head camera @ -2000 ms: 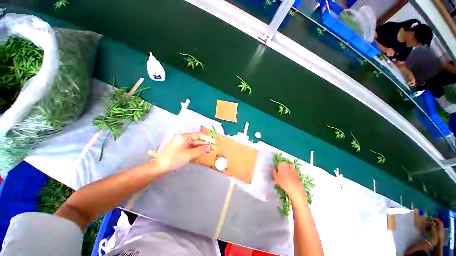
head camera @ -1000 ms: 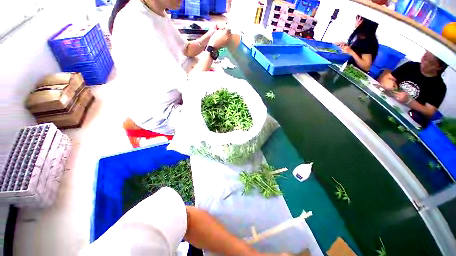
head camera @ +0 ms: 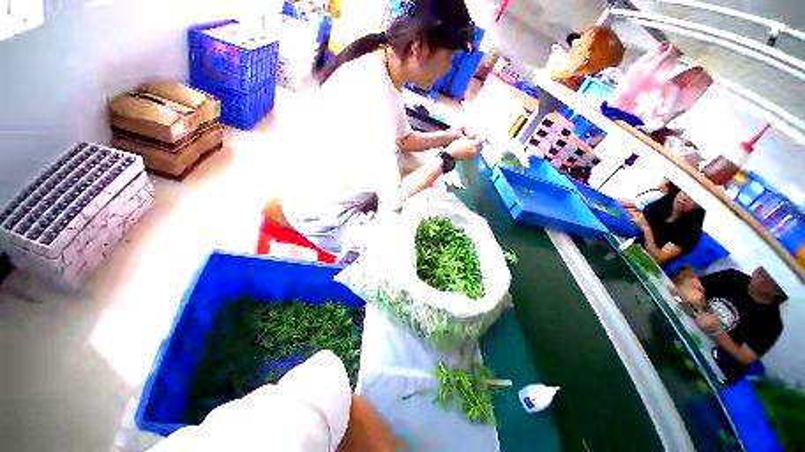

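Neither of my hands is in the picture. My left sleeve (head camera: 291,408) and a bit of bare forearm show at the bottom edge; the hand is cut off below. Nearest in front lies the stemmed sprig bunch (head camera: 466,388) on the whitish table cover. The white glue bottle (head camera: 537,397) lies on its side just right of it, on the green belt edge. Beyond the bunch stands the open clear plastic bag (head camera: 492,305), packed with green leaves (head camera: 448,258). The deep blue crate (head camera: 199,305) with green foliage (head camera: 304,331) is left of the table.
A seated person in white (head camera: 353,150) works beyond the bag. A blue tray (head camera: 549,205) sits across the dark green belt (head camera: 565,327). Two people in black sit on the far side. Cardboard boxes (head camera: 168,119), stacked blue crates (head camera: 234,75) and a white patterned box (head camera: 75,207) stand left.
The view has swung left and up, away from the cardboard pad and both hands. The bag, crate and neighbouring person now show more fully. My left forearm has slipped mostly below the edge.
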